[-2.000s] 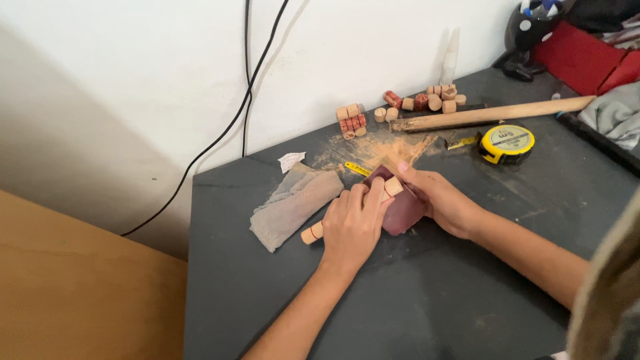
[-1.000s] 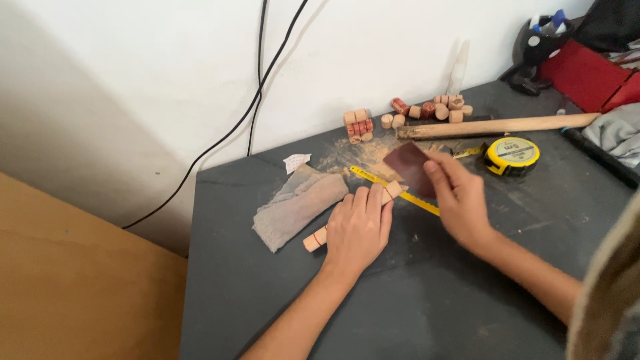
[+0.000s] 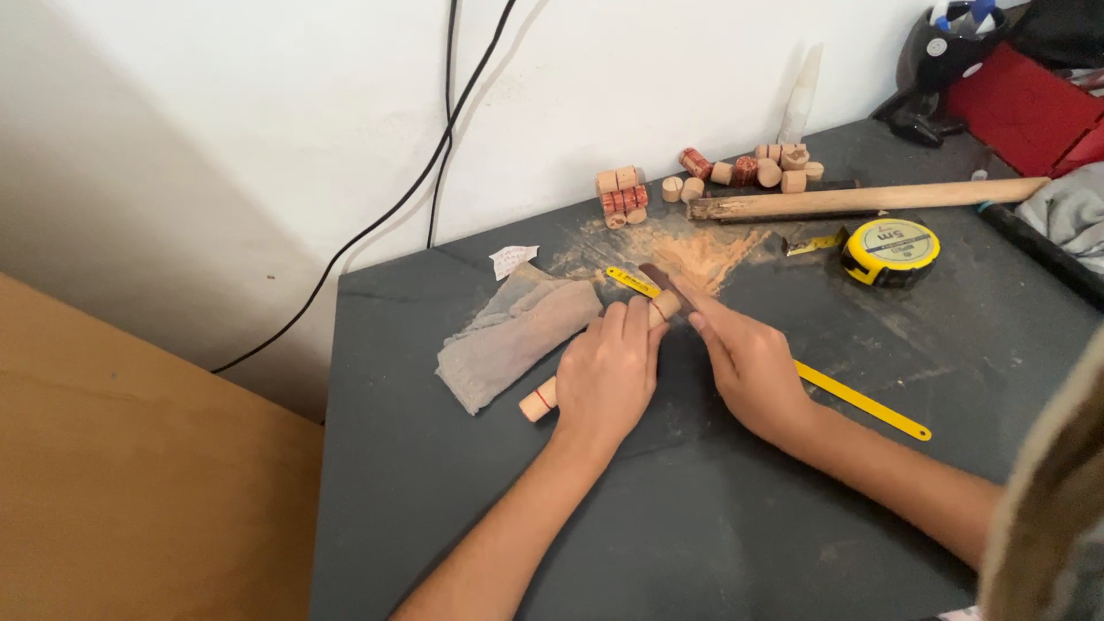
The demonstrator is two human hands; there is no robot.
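My left hand (image 3: 608,371) is closed around a round wooden dowel (image 3: 539,402) with red lines drawn around it, lying aslant on the dark grey tabletop (image 3: 655,526). In my right hand (image 3: 755,366) is a piece of dark reddish sandpaper (image 3: 662,280), pressed edge-on by the dowel's upper right end. A yellow hacksaw blade (image 3: 862,401) lies under or behind my right hand, its other end showing beyond the dowel. Sawdust (image 3: 703,259) is spread behind the hands. A folded grey cloth (image 3: 517,341) lies left of my left hand.
Short cut dowel pieces (image 3: 621,200), some red, stand by the wall. A long wooden stick (image 3: 871,200) and a yellow tape measure (image 3: 890,252) lie at the back right. Beside the cloth is a paper scrap (image 3: 515,260). Black cables (image 3: 423,177) hang along the wall.
Two seconds ago the sandpaper lay against the dowel; one second ago my right hand held it up, away from the dowel. Now it is back at the dowel's end. My left hand stays on the dowel.
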